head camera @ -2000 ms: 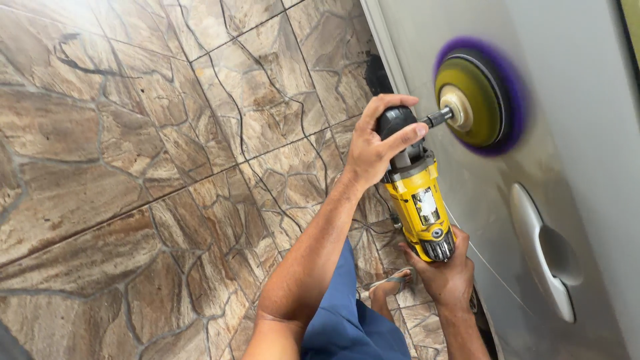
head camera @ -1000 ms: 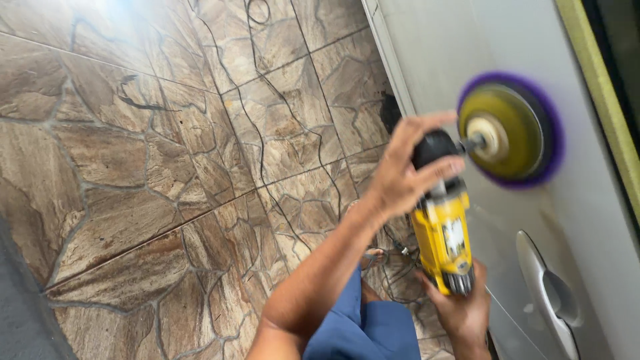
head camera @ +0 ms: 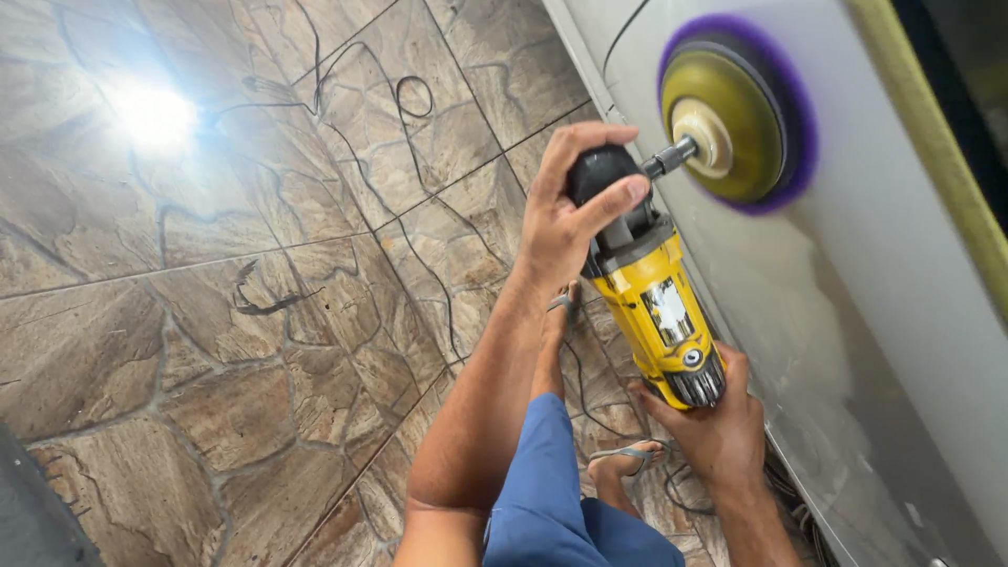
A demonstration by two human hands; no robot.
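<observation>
A yellow and black rotary polisher lies across the view between both hands. Over its black head my left hand is wrapped, with thumb and fingers around the housing. My right hand grips the rear end of the yellow body. A metal shaft joins the head to a round backing plate with a purple-edged polishing pad, blurred at its rim. The pad is against the grey car door panel, or very near it; the contact side is hidden. Dull smears mark the panel below the pad.
Stone-patterned floor tiles fill the left, with a bright lamp shining there. Dark cables run over the floor, some near my sandalled feet. Yellow-green masking tape edges the dark window opening. A grey surface juts in at lower left.
The polisher, held in both hands throughout, has moved along the panel away from the door handle, which has left the view. The view has shifted, bringing in the lamp.
</observation>
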